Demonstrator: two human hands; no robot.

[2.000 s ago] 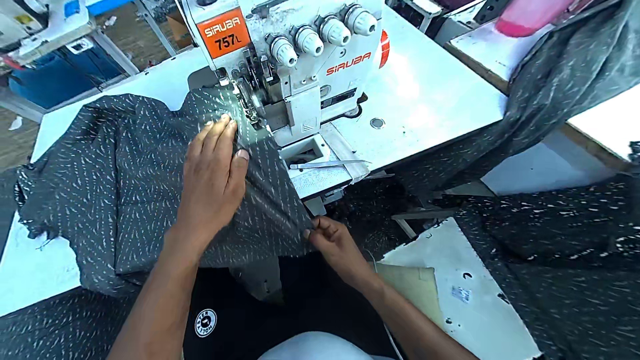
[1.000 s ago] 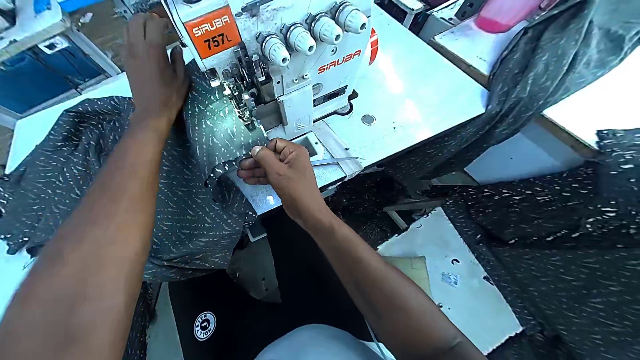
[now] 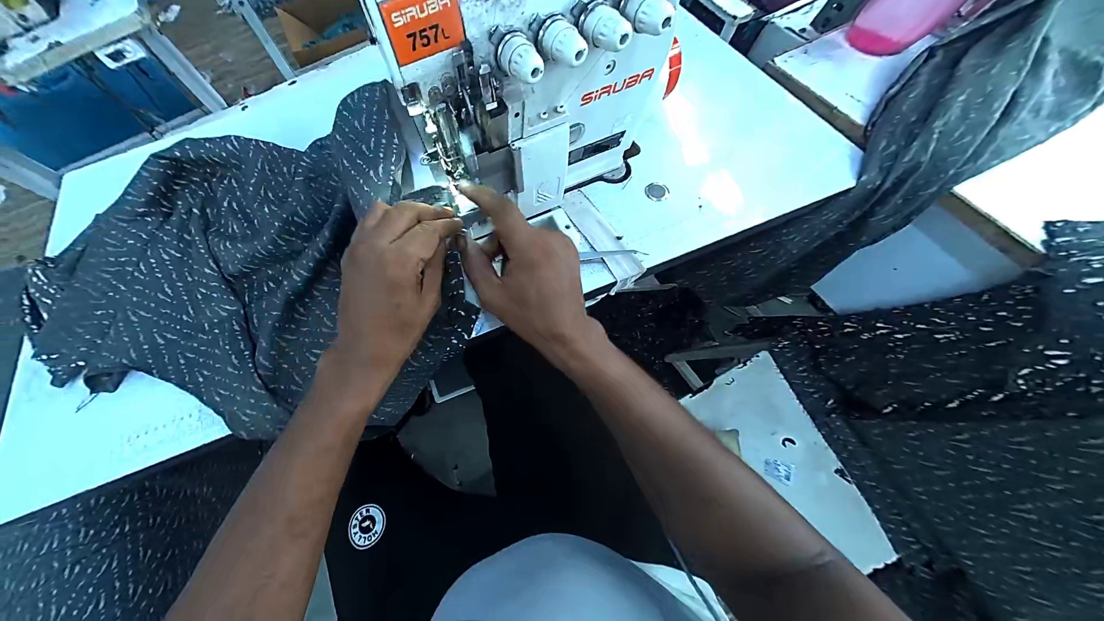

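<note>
A white Siruba overlock sewing machine (image 3: pixel 552 121) stands on the white table, its lit presser foot (image 3: pixel 450 168) just beyond my fingertips. Dark grey patterned fabric (image 3: pixel 216 250) lies bunched on the table left of it and hangs over the front edge. My left hand (image 3: pixel 397 259) pinches the fabric's edge just in front of the presser foot. Close beside it, my right hand (image 3: pixel 530 263) holds the same edge between thumb and fingers, its index finger reaching to the foot. The pinched edge is mostly hidden by the fingers.
Metal tweezers (image 3: pixel 608 254) lie at the machine's right front. More dark patterned fabric (image 3: pixel 966 388) drapes over surfaces on the right. A white board (image 3: pixel 785 466) bearing a label is at lower right. A pink object (image 3: pixel 901 24) sits at upper right, an open cardboard box (image 3: pixel 319 26) behind the table.
My left hand has come from beside the machine's upper left down to the presser foot, next to my right hand. My right hand has moved slightly up toward the foot.
</note>
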